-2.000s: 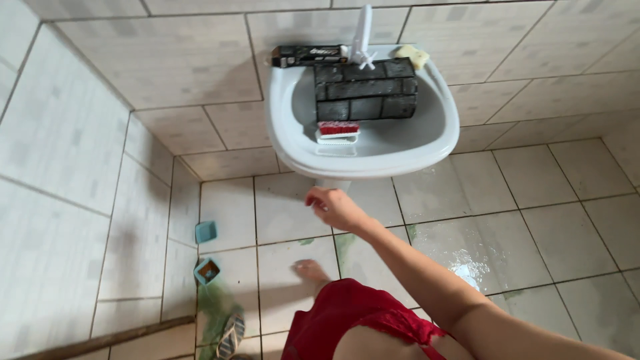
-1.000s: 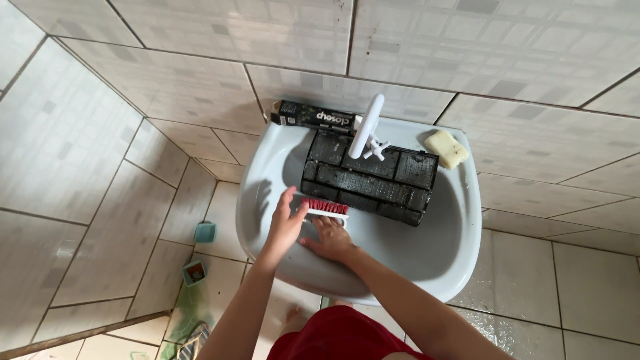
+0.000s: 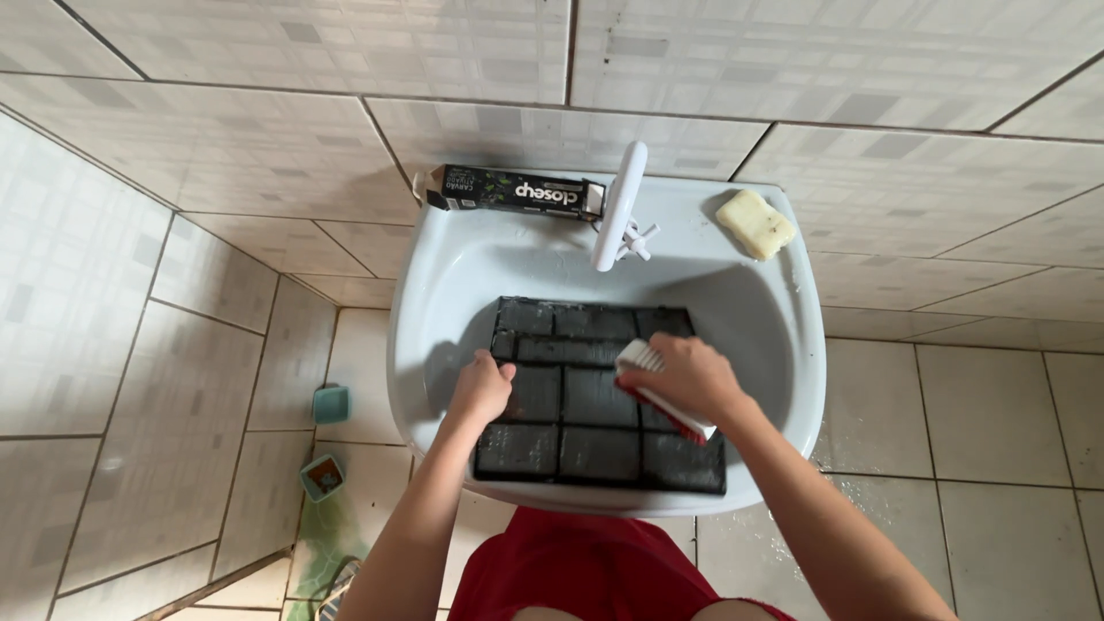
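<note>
A black compartmented plastic tray point(image 3: 599, 397) lies in the pale washbasin point(image 3: 405, 362), its near edge over the basin's front rim. At the tray's left edge is my left hand point(image 3: 483, 388), fingers curled against it; the hold is partly hidden. My right hand point(image 3: 694, 375) grips a white scrub brush point(image 3: 640, 358) with red bristles, held low over the right part of the tray. The bristles face down; whether they touch the tray is unclear. Small wet drops show on the tray.
A white tap point(image 3: 621, 207) rises at the back of the basin. A black toothpaste box point(image 3: 517, 191) lies on the back left ledge, a yellowish soap bar point(image 3: 755, 224) on the back right. Two small blue containers point(image 3: 331, 404) point(image 3: 323, 478) stand on the floor at left, near tiled walls.
The tray has moved from beneath the tap toward the basin's front. The brush, earlier low in the basin by both hands, is now in my right hand over the tray. My left hand has moved to the tray's edge.
</note>
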